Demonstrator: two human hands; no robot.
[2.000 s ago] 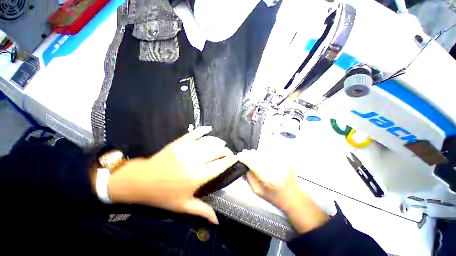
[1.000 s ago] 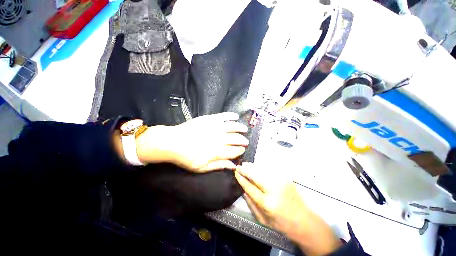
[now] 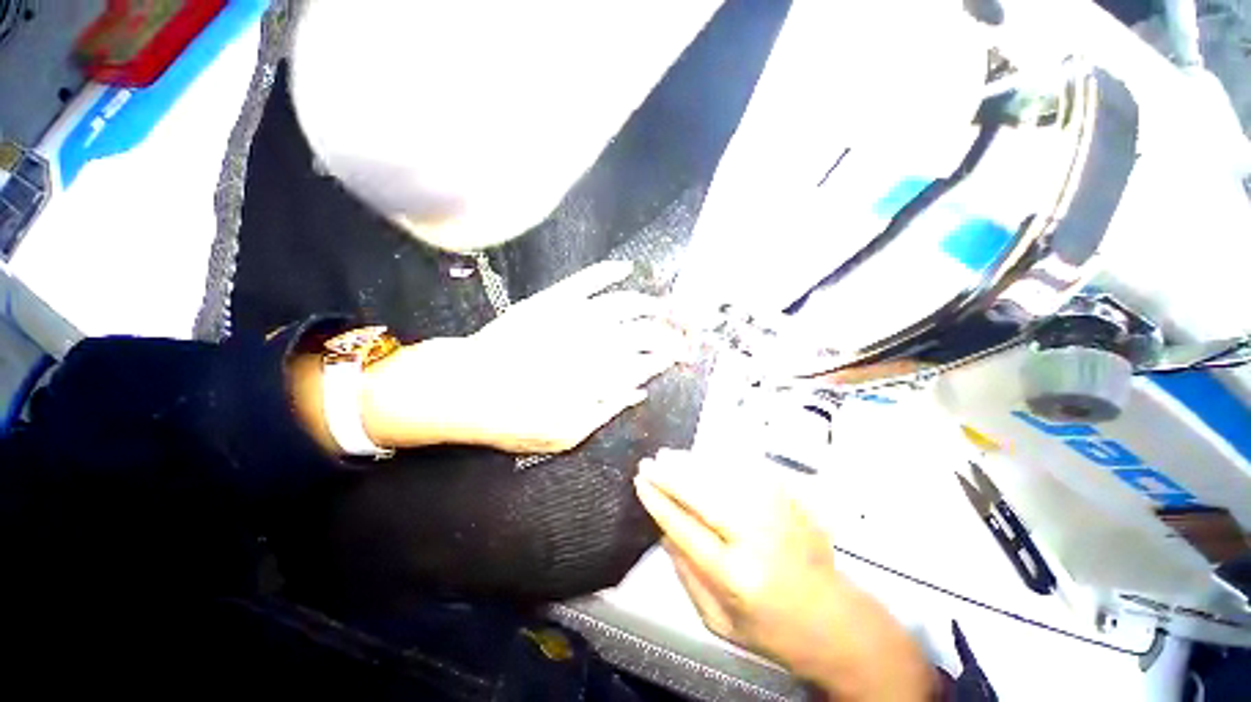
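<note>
Black fabric (image 3: 371, 288) with a grey checked edge lies on the table and runs up to the needle area of the white sewing machine. The presser foot (image 3: 724, 343) is bright and blurred. My left hand (image 3: 563, 364) lies flat on the fabric just left of the needle, fingers together, pressing it. My right hand (image 3: 748, 549) is at the fabric's right edge, nearer to me, with thumb and fingertips pinching the edge. A pale strip (image 3: 490, 281) shows on the fabric above my left hand.
A large white rounded shape (image 3: 480, 110) hides the upper part of the fabric. Black thread snips (image 3: 1008, 528) lie right of the needle. A red box (image 3: 144, 34) is at the far upper left. A measuring scale (image 3: 686, 651) runs along the table's front edge.
The view has moved closer to the machine head. My left hand has moved from the front edge up beside the needle. The pocket flap is now hidden behind the white shape.
</note>
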